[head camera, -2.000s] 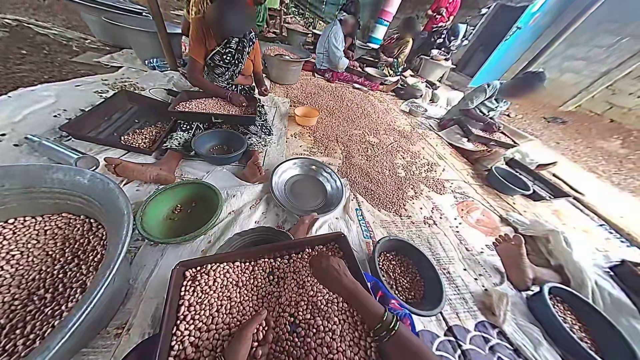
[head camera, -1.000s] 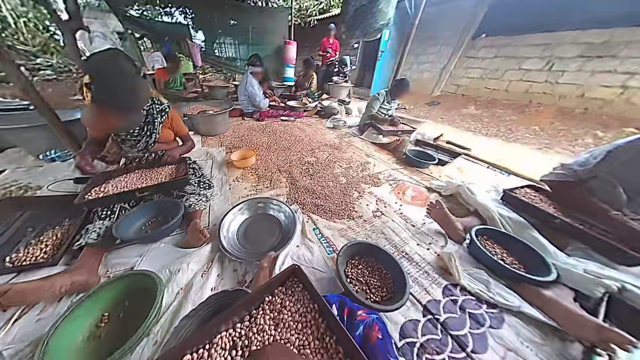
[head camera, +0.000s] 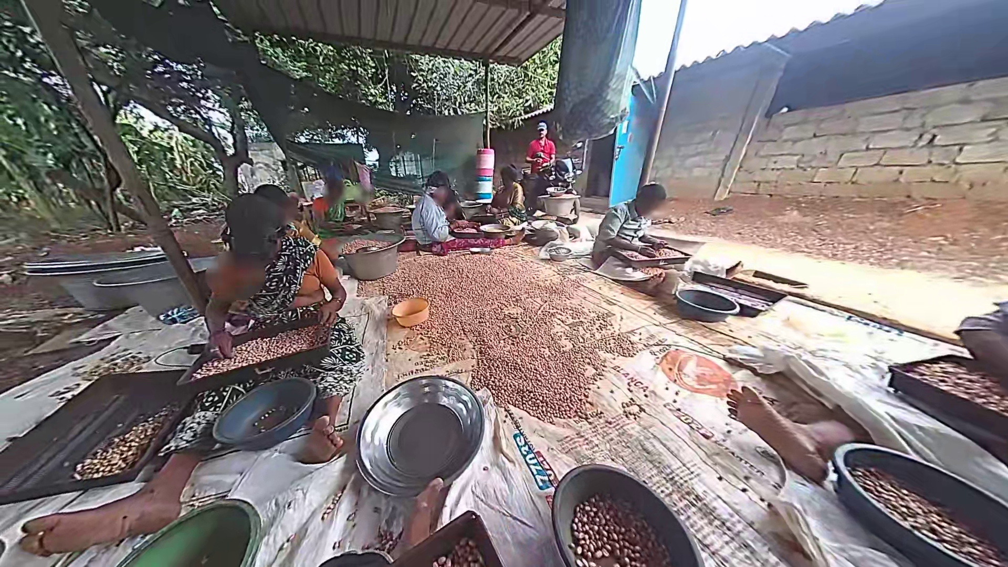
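Neither of my hands shows now. At the bottom edge, one corner of a dark tray (head camera: 492, 543) is visible with brownish nuts or seeds (head camera: 461, 555) in it. To its right stands a dark round basin (head camera: 630, 516) partly filled with the same nuts. Beyond the tray lies a shiny, empty metal bowl (head camera: 421, 435), with my bare foot (head camera: 425, 504) close to its near rim. A green basin (head camera: 201, 539) is cut off at the lower left. A wide layer of nuts (head camera: 504, 323) covers the sheets ahead.
A co-worker (head camera: 272, 276) at left holds a nut-filled tray (head camera: 260, 350), beside a blue-grey basin (head camera: 264, 413). An orange bowl (head camera: 411, 312) sits by the nuts. Several people sit farther back. On the right are a co-worker's foot (head camera: 776, 429) and a dark basin of nuts (head camera: 921, 504).
The view has tilted up strongly. Two seconds ago both my hands were in the nuts of the tray; now they are out of view and only the tray's corner remains in the picture.
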